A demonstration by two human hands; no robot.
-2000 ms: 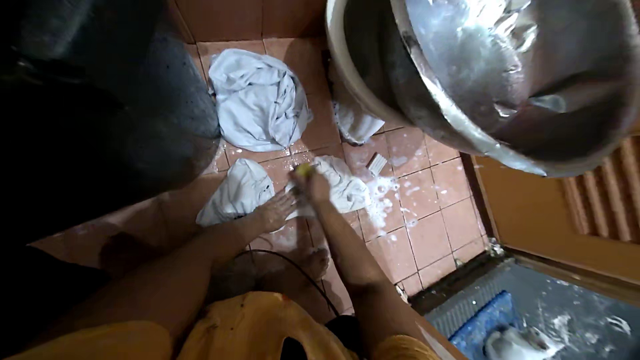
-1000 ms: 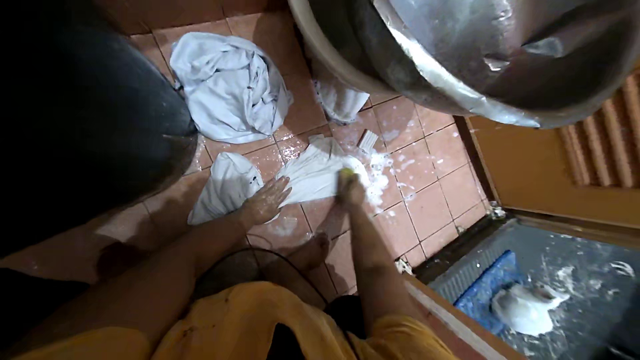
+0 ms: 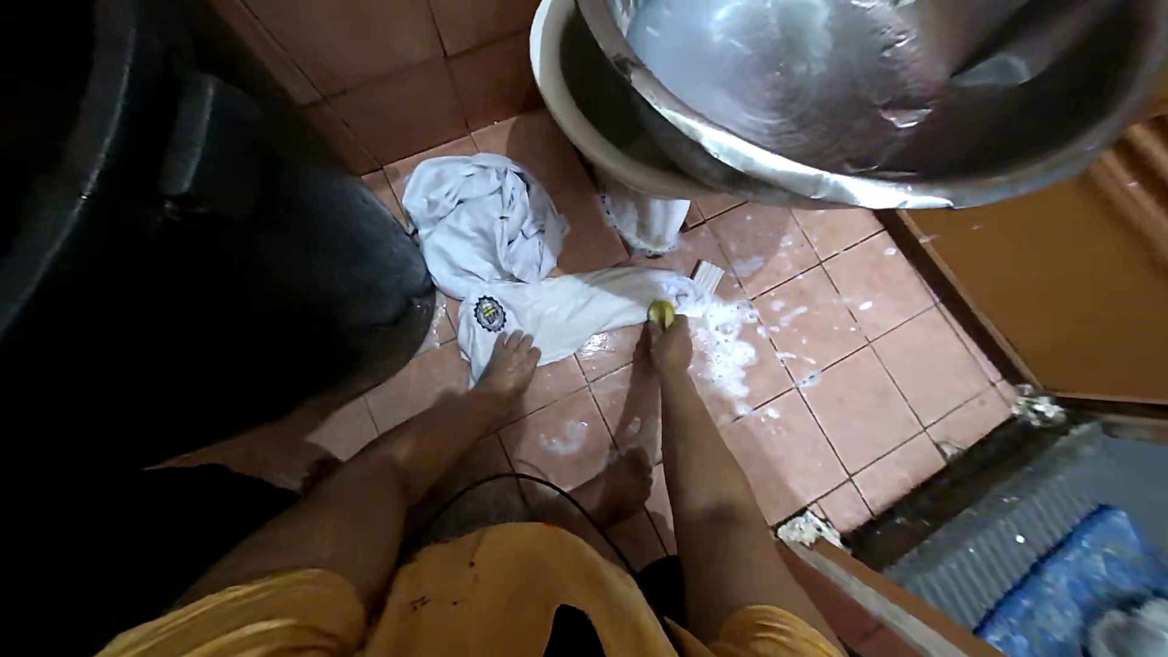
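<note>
A wet white garment [image 3: 584,310] with a round dark badge lies stretched across the pink floor tiles. My left hand [image 3: 511,360] rests on its lower left edge, palm down, fingers a little spread. At the garment's right part, my right hand [image 3: 668,338] is closed around a small yellow-green object [image 3: 662,314], perhaps a brush or a bar of soap. White suds [image 3: 730,351] spread on the tiles to the right. A crumpled white garment [image 3: 484,219] touches the stretched one at the upper left.
A large black tub [image 3: 301,237] stands at the left. Stacked metal basins [image 3: 776,164] fill the upper right, above another white cloth [image 3: 646,219]. A small pale block [image 3: 707,276] lies near the suds. A wooden door [image 3: 1049,301] and a blue mat [image 3: 1077,584] are at the right.
The nearer white cloth, bunched at my left hand before, now lies spread toward the right with its badge showing. My right hand has moved from beside my left hand to the cloth's right part.
</note>
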